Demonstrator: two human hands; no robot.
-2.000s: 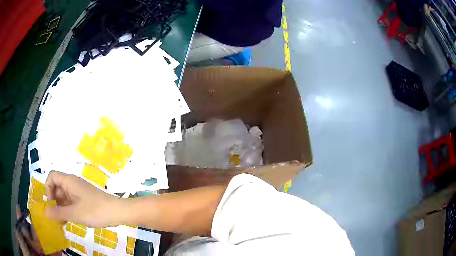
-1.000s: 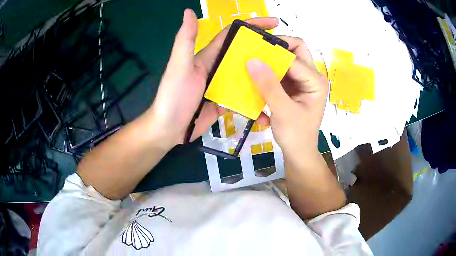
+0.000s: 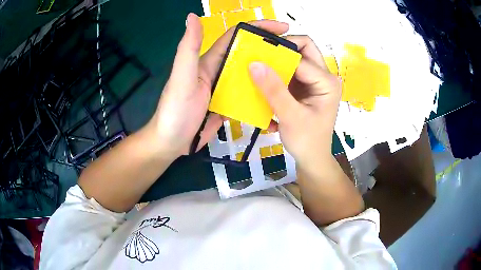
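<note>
A black plastic frame [image 3: 252, 143] is held tilted in front of me, with a yellow die-cut piece [image 3: 237, 87] over its larger window. The smaller window at the lower end is open. My left hand [image 3: 184, 100] holds the frame's left side, thumb pointing up, its fingers partly hidden behind the frame. My right hand [image 3: 303, 100] holds the right side, with its thumb on the yellow piece and its fingers behind. The sticker sheet [image 3: 227, 189] lies beneath, with yellow rectangles at its far end and empty windows at its near end.
A white waste pile [image 3: 393, 39] spreads at right with loose yellow pieces [image 3: 365, 79] on it. Dark tangled frames [image 3: 47, 105] lie at left, and another black heap [image 3: 453, 52] at far right. A brown cardboard box [image 3: 406, 195] stands below the table edge at right.
Since two seconds ago, the view has swung from the box and floor to the table, and both hands now hold the frame with the yellow piece. Over the last second they barely moved.
</note>
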